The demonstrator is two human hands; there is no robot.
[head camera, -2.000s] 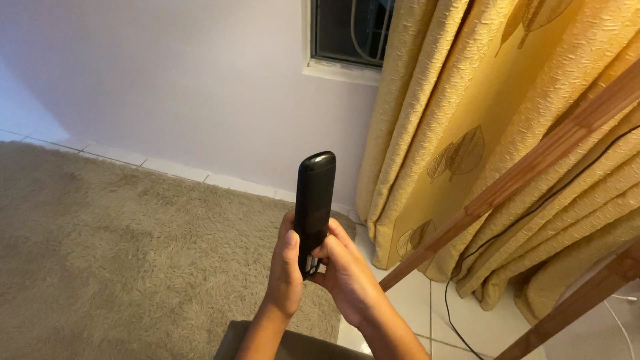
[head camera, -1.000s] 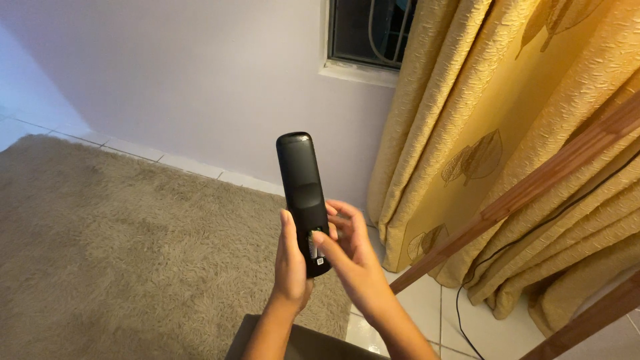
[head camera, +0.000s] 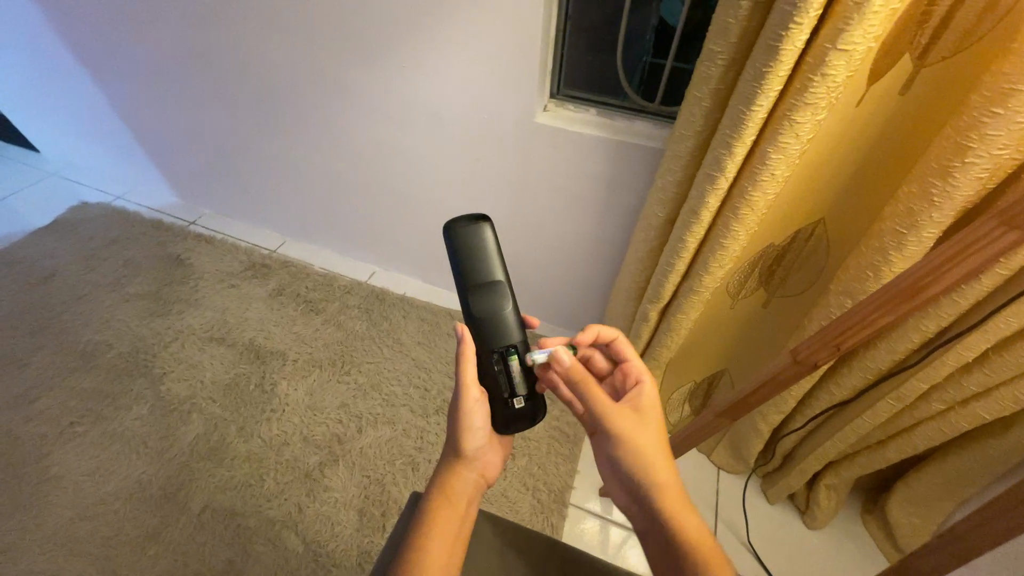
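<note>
My left hand (head camera: 474, 416) holds a black remote control (head camera: 480, 264) with its back towards me. The battery compartment (head camera: 502, 376) near its lower end is uncovered, and one battery (head camera: 514, 373) lies in the right slot, while the left slot looks dark. Between the thumb and fingers of my right hand (head camera: 612, 392) is a second small battery (head camera: 550, 354), white and green, held just to the right of the compartment.
A shaggy beige rug (head camera: 240, 384) covers the floor at left, with white tiles (head camera: 604, 520) beside it. Yellow curtains (head camera: 752, 200), a slanting wooden bar (head camera: 848, 320) and a black cable (head camera: 808, 420) are at right. A dark grey surface (head camera: 520, 548) lies below my forearms.
My right hand has moved from over the compartment to the right side of the remote control, and a battery now shows in its fingers. The remote's back has turned more towards the view.
</note>
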